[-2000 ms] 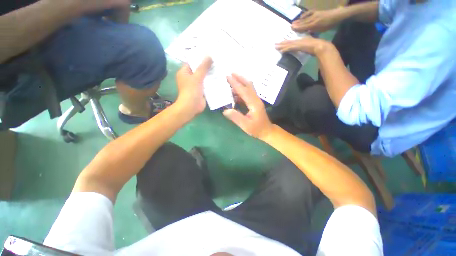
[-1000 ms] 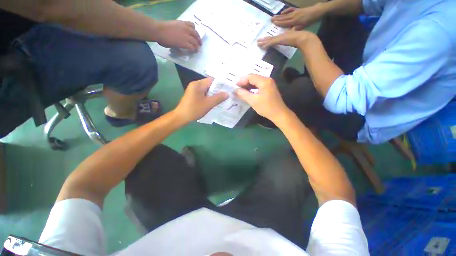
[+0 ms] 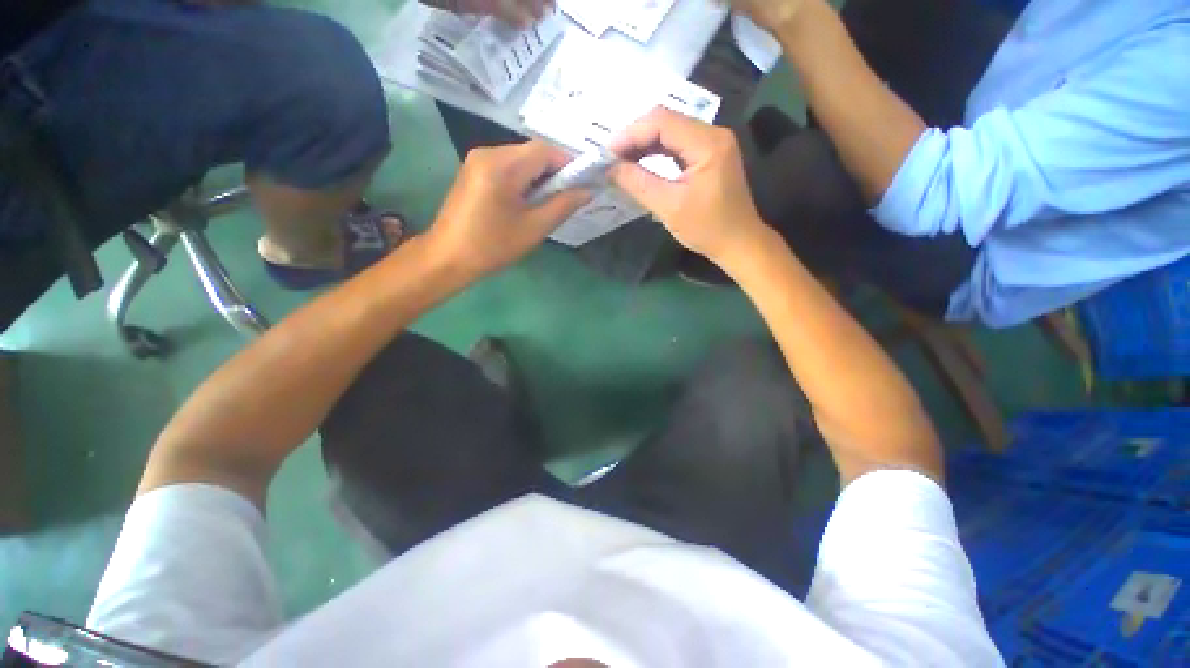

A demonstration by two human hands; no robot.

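A white leaflet, folded to a narrow strip [image 3: 574, 172], is held between my two hands above the near edge of the work surface. My left hand [image 3: 509, 202] pinches its left end and my right hand [image 3: 685, 176] pinches its right end. Part of a white sheet [image 3: 594, 222] shows below the hands; whether it joins the strip I cannot tell. White printed sheets [image 3: 587, 85] lie just beyond my hands. A pile of folded leaflets [image 3: 457, 55] stands at the far left of the surface.
The dark crate [image 3: 476, 128] is under the papers. A person in dark shorts [image 3: 281, 91] sits at left by a chair base [image 3: 196, 255]. A person in a blue shirt [image 3: 1044, 183] sits at right. Blue crates [image 3: 1096, 522] stand at lower right. The floor [image 3: 574, 339] is green.
The held leaflet has gone from an open sheet to a narrow strip. The view has shifted, and the leaflet pile now shows at far left. The blue-shirted person's hands have moved away from the near sheets.
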